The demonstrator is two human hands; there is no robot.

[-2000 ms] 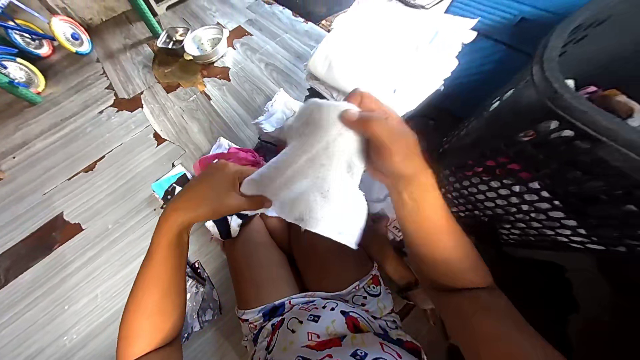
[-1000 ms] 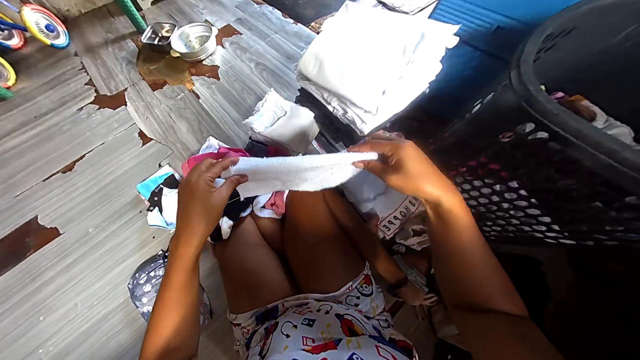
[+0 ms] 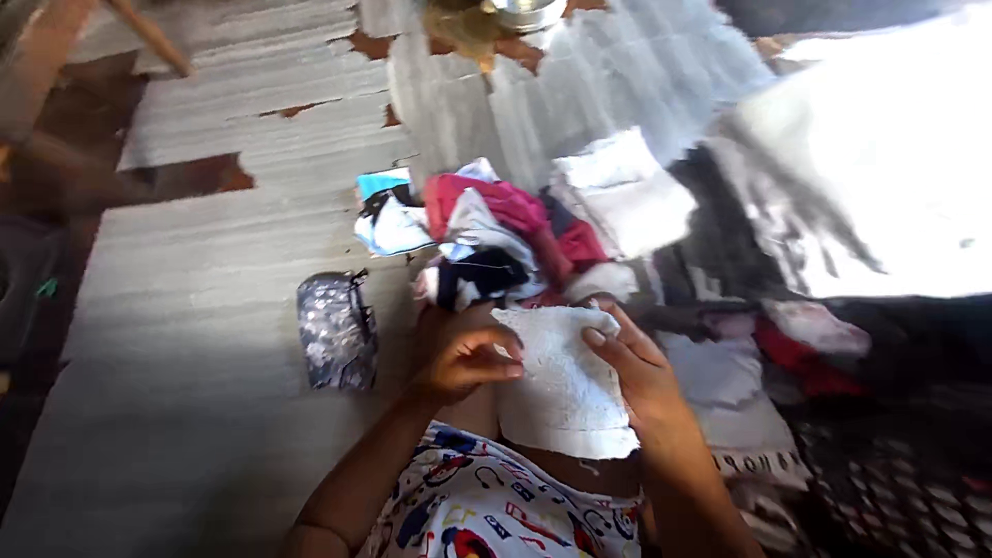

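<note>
A small white cloth (image 3: 570, 387), folded into a rough square, hangs over my lap. My right hand (image 3: 632, 353) grips its upper right corner between thumb and fingers. At the cloth's left edge is my left hand (image 3: 473, 356), thumb and forefinger apart; whether it touches the cloth is unclear. Just beyond my hands lies a heap of mixed clothes, with a pink garment (image 3: 496, 201) and a dark blue and white one (image 3: 484, 275). Folded white cloths (image 3: 628, 194) lie right of the heap.
A dark patterned pouch (image 3: 333, 329) rests on the worn plank-patterned floor (image 3: 209, 310) at left. A large, brightly lit white pile (image 3: 891, 170) is at right, above a dark perforated basket (image 3: 891, 496). A metal pot (image 3: 528, 12) stands at the top. More clothes (image 3: 721, 372) lie right of my arm.
The white cloth, stretched as a long strip between both hands a second ago, is now a compact square. My left hand's fingers have come apart at its edge. The view has swung left.
</note>
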